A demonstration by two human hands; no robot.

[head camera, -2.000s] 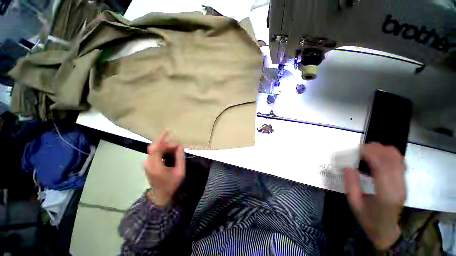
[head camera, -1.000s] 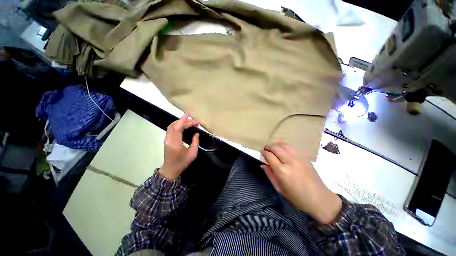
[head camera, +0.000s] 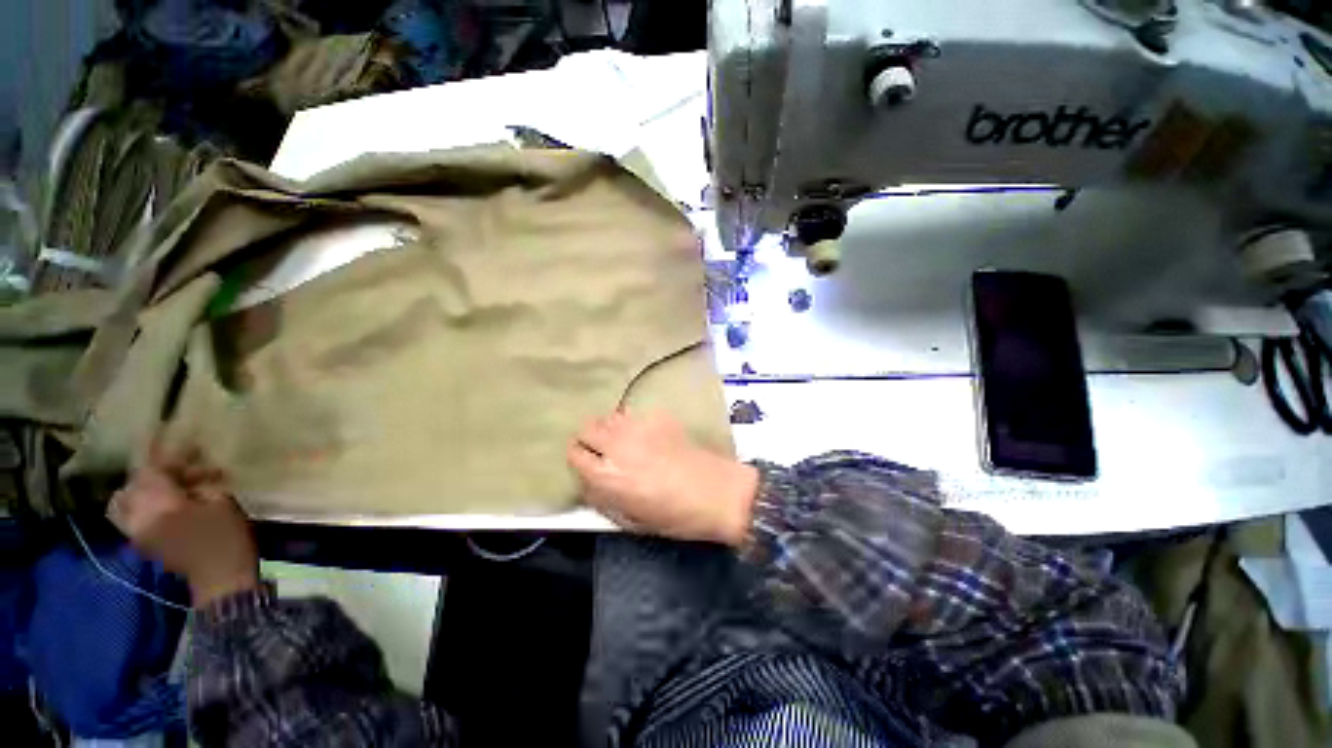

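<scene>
The large khaki garment panel point(head camera: 468, 351) lies left of the needle and reaches the table's front edge. A dark curved seam point(head camera: 657, 368) shows near its lower right corner. My right hand point(head camera: 665, 475) rests on that corner with its fingertips on the cloth's lower edge, partly covering the curve. My left hand point(head camera: 187, 526) is at the panel's lower left edge, slightly blurred, with its fingers at the cloth. Whether either hand pinches the cloth is hard to tell for the left; the right fingertips are closed on the edge.
The lockstitch sewing machine point(head camera: 935, 110) stands at the upper right, its needle area point(head camera: 745, 285) lit. A smartphone point(head camera: 1031, 373) lies on the bed. Black shears handles point(head camera: 1297, 383) are at far right. Blue cloth point(head camera: 102, 628) hangs lower left, and bundled khaki pieces point(head camera: 124, 183) lie upper left.
My right hand came from beside the phone to the panel's lower right corner and stays there. My left hand has moved left along the panel's edge. The camera view has shifted.
</scene>
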